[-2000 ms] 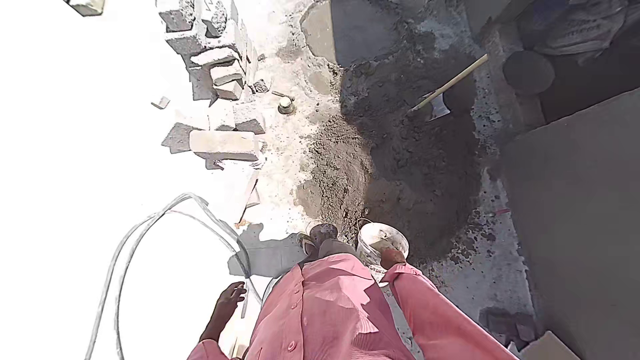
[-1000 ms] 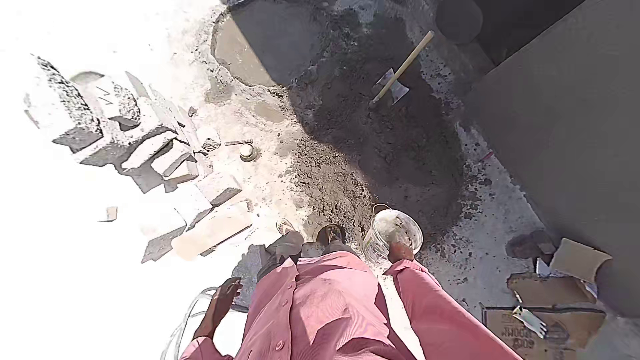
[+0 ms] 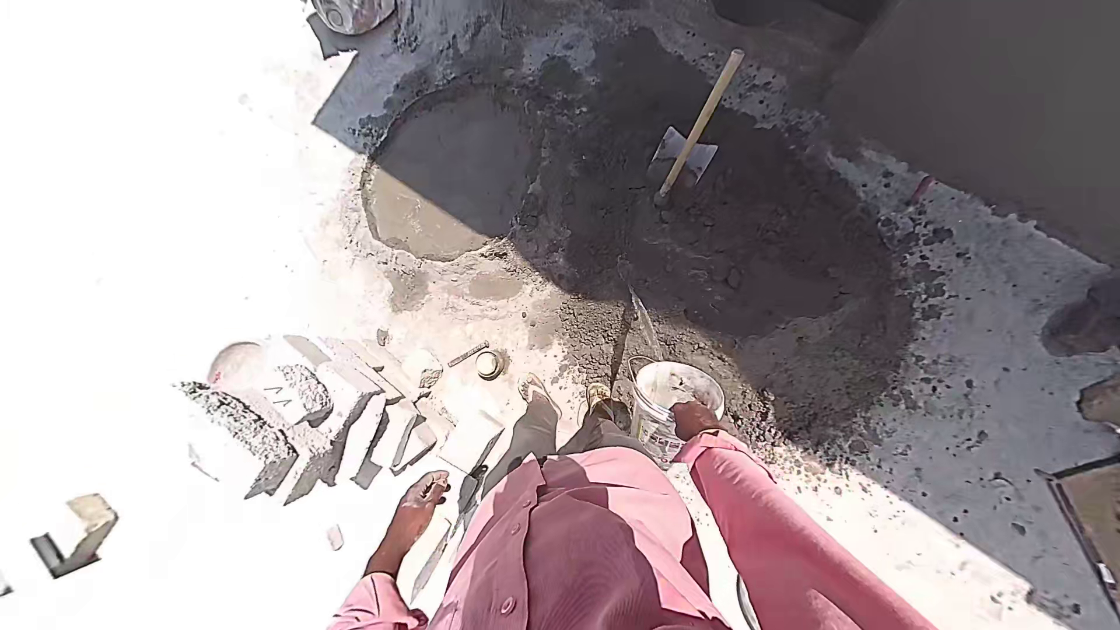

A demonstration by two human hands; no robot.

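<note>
My right hand (image 3: 696, 420) grips the near rim of a white plastic bucket (image 3: 652, 427), which is tilted at my right foot with its wire handle hanging loose. A thin splash of liquid (image 3: 645, 315) shows beyond the bucket's mouth, over a heap of dark wet mortar or sand (image 3: 761, 254). My left hand (image 3: 426, 492) hangs at my left side, holding nothing, its fingers loosely curled. Farther off, a hoe (image 3: 700, 131) with a pale wooden handle has its metal blade resting on the heap.
Broken concrete blocks (image 3: 324, 411) are piled on the left, beside a small round container (image 3: 489, 364). A round pool of grey wet mix (image 3: 455, 175) lies ahead. A smooth grey slab or wall (image 3: 989, 105) stands at the right, with cardboard (image 3: 1094, 507) below it.
The view has turned and moved closer to the heap. A splash now shows beyond the bucket, absent in the earlier frames. My right hand stays at the bucket.
</note>
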